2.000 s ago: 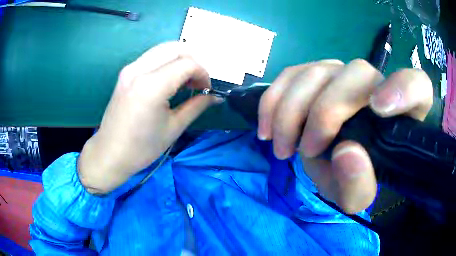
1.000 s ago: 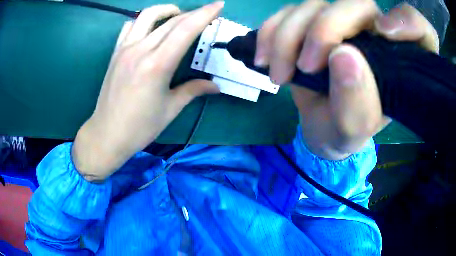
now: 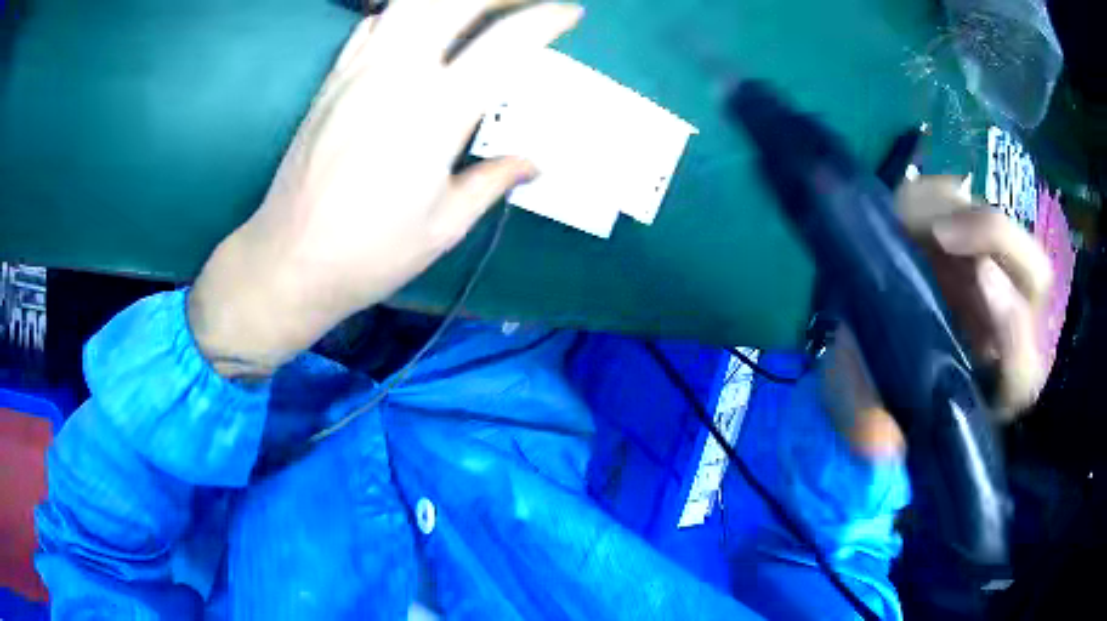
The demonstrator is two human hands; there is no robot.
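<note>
A flat white plate (image 3: 595, 143) with a stepped lower edge and small edge holes lies on the green mat. My left hand (image 3: 395, 152) grips its left edge, with the thumb at the lower left corner and the fingers over the upper left. A thin grey cable (image 3: 473, 281) runs from the plate down to my lap. My right hand (image 3: 971, 285), blurred, holds a black electric screwdriver (image 3: 874, 261) right of the plate. Its tip points up and left, clear of the plate. The tool hides part of the palm.
A second slim dark tool (image 3: 901, 158) lies at the right. Behind it are a crumpled clear bag (image 3: 1008, 55), a printed label (image 3: 1010, 172) and a pink item (image 3: 1054, 249). A black cord (image 3: 747, 467) crosses my lap. A blue-rimmed bin (image 3: 27, 406) is at the lower left.
The screwdriver has left the plate, moving right and swinging its tip upward. The plate lies with its plain white face showing, where the holed flange and tool tip were before. My left hand stays at its left edge.
</note>
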